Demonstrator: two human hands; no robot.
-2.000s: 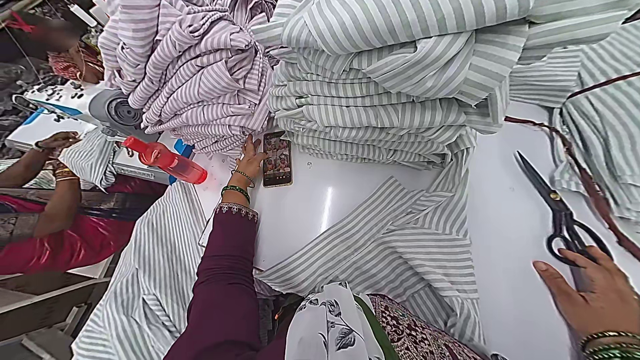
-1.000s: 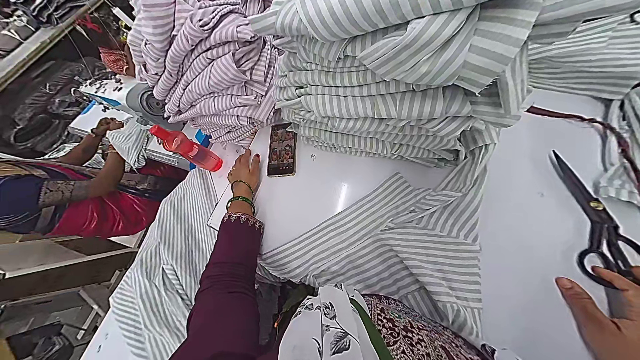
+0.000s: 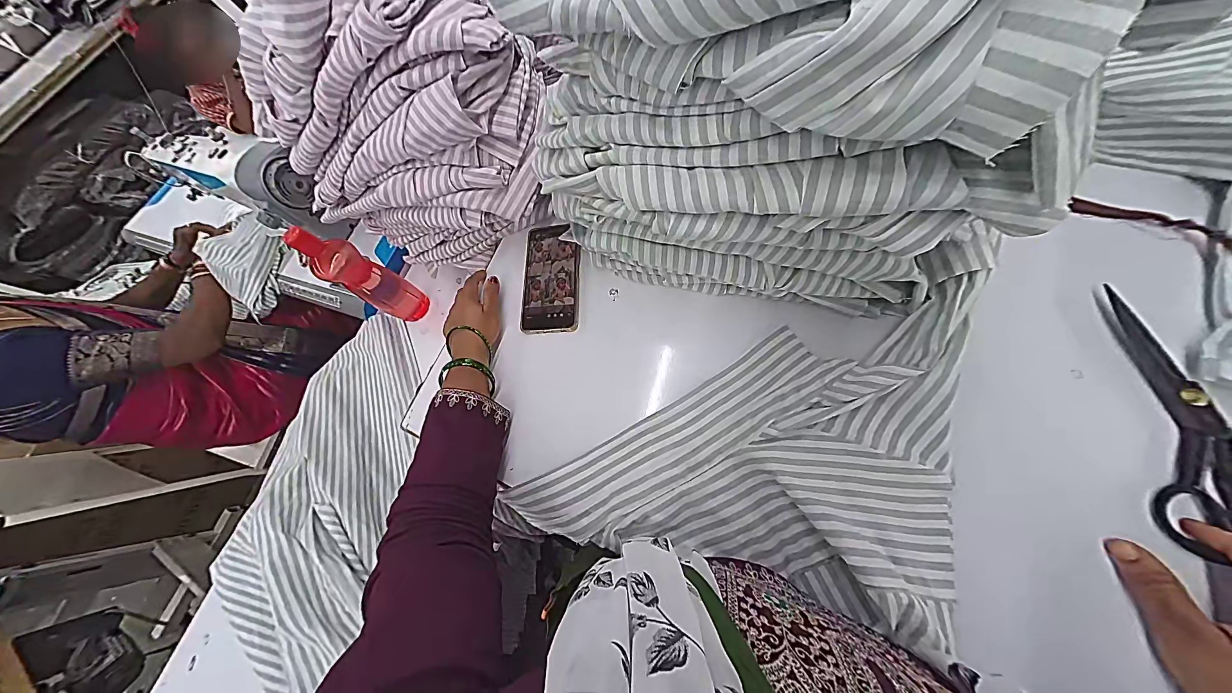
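Note:
My left hand [image 3: 474, 332] rests flat on the white table [image 3: 616, 366], fingers spread a little and nothing held, just left of a smartphone [image 3: 551, 279] with a lit screen. At the lower right edge my right hand [image 3: 1169, 611] is partly cut off, with a finger at the handle loop of black-handled tailor's shears [image 3: 1189, 404]; its grip is only partly seen. The shears lie with their blades pointing up and left. Between my hands, striped grey-and-white fabric [image 3: 770, 452] spreads over the table's near edge. A stack of the same striped fabric [image 3: 770, 183] stands behind the phone.
Beside that stack rises a pile of mauve striped fabric [image 3: 414, 125]. A red bottle [image 3: 356, 274] lies left of my left hand. At the far left a co-worker's hands [image 3: 197, 245] hold striped cloth by a sewing machine [image 3: 255, 178]. A dark red cord [image 3: 1145, 219] lies upper right.
My left hand has shifted from touching the phone's side to a spot a little left of it. My right hand stays by the shears' handles. The view has turned slightly.

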